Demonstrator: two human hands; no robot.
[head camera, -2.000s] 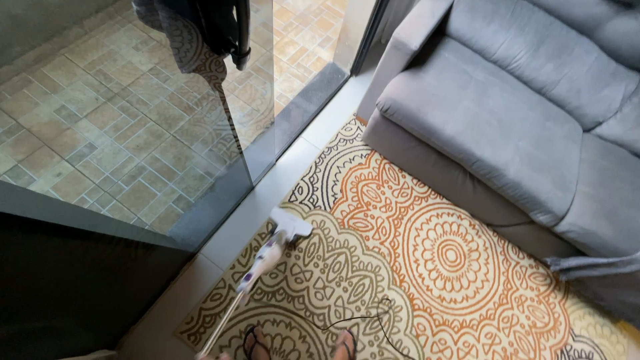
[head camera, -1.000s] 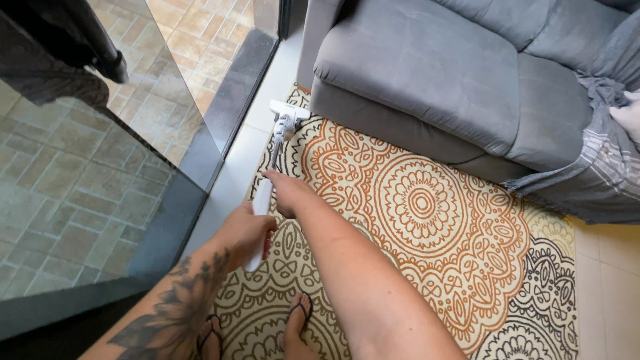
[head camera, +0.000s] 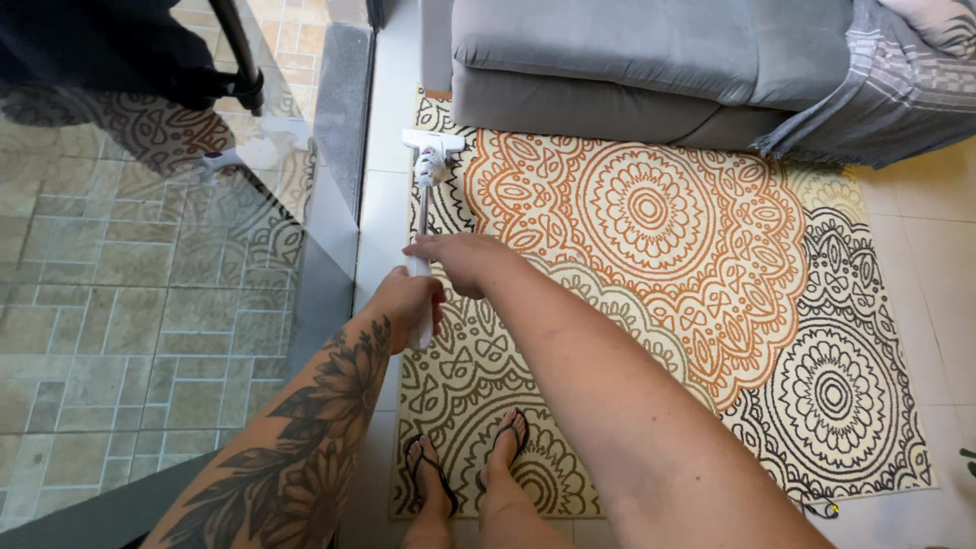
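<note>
A white stick vacuum cleaner [head camera: 428,171] stands on the left edge of a patterned rug [head camera: 648,210], its wide floor head close to the sofa's corner. My left hand [head camera: 408,301] is wrapped around the white handle, below my other hand. Across the top of the handle, where the metal tube begins, lies my right hand [head camera: 457,259]; its fingers reach over the handle and their undersides are hidden. The lower end of the handle shows beneath my left hand.
A grey sofa [head camera: 579,99] with a fringed throw [head camera: 862,84] borders the rug's far side. Along the left runs a glass door [head camera: 229,252] with its dark sill. A thin dark cable [head camera: 820,507] lies at the rug's lower right corner. My feet in flip-flops stand on the rug.
Both hands are on the vacuum one second ago and now; two seconds ago they were mostly out of view. The view has turned, with the sofa now across the top.
</note>
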